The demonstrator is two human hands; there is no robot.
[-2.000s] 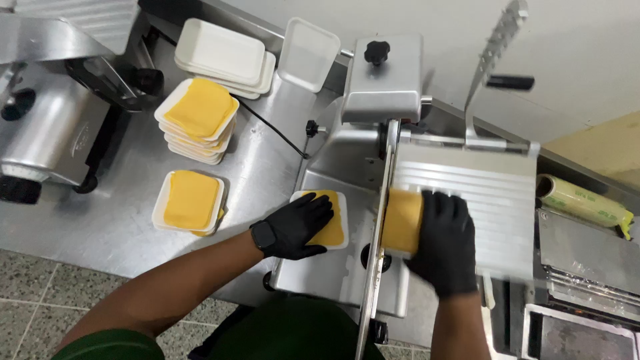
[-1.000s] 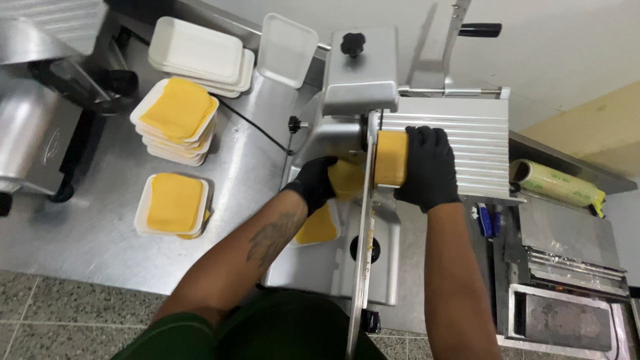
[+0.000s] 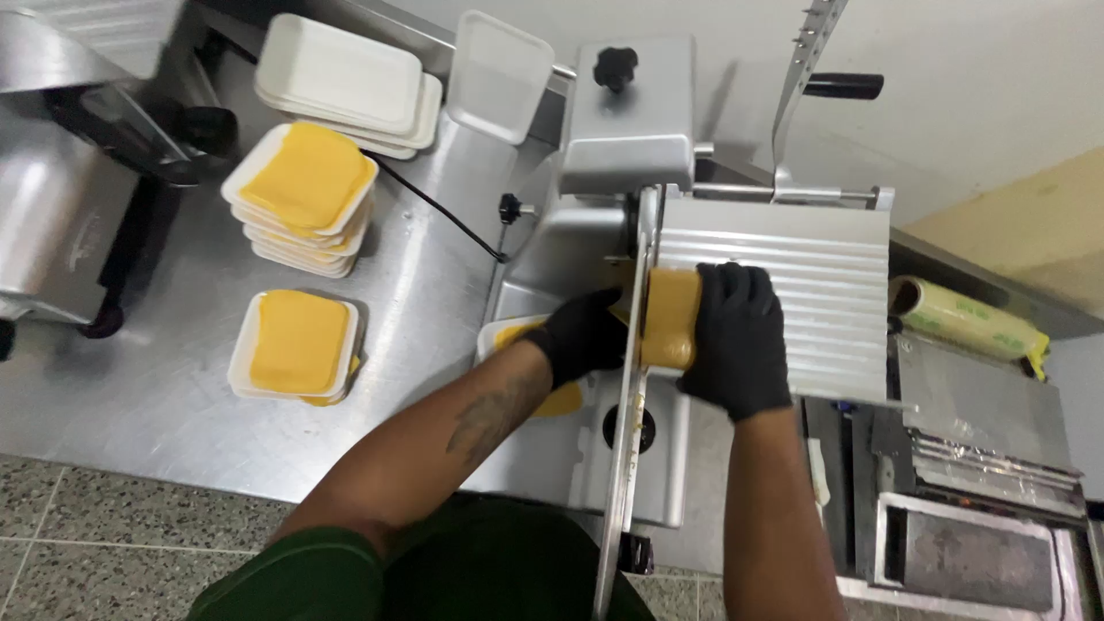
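My right hand (image 3: 740, 341), in a black glove, grips a block of yellow cheese (image 3: 672, 319) against the blade side of a meat slicer, over its ribbed carriage (image 3: 832, 293). My left hand (image 3: 586, 336), also gloved, is on the other side of the upright slicer plate (image 3: 634, 371), its fingertips by a bit of yellow cheese; its grip is partly hidden. Below my left wrist a white foam tray (image 3: 490, 335) with cheese slices (image 3: 562, 400) lies on the slicer base. To the left stand a stack of foam trays with cheese (image 3: 306, 177) and another cheese-filled tray (image 3: 299, 341).
Empty foam trays (image 3: 341, 73) and one leaning tray (image 3: 500, 76) are at the back. A second slicer (image 3: 52, 198) stands far left. A black cable (image 3: 440, 207) crosses the steel table (image 3: 155, 405). At right are a film roll (image 3: 966, 319) and a wrapping machine (image 3: 983, 388).
My left hand has gone from the tray on the slicer base to beside the blade. My right hand and the cheese block moved up along the blade, then back down somewhat.
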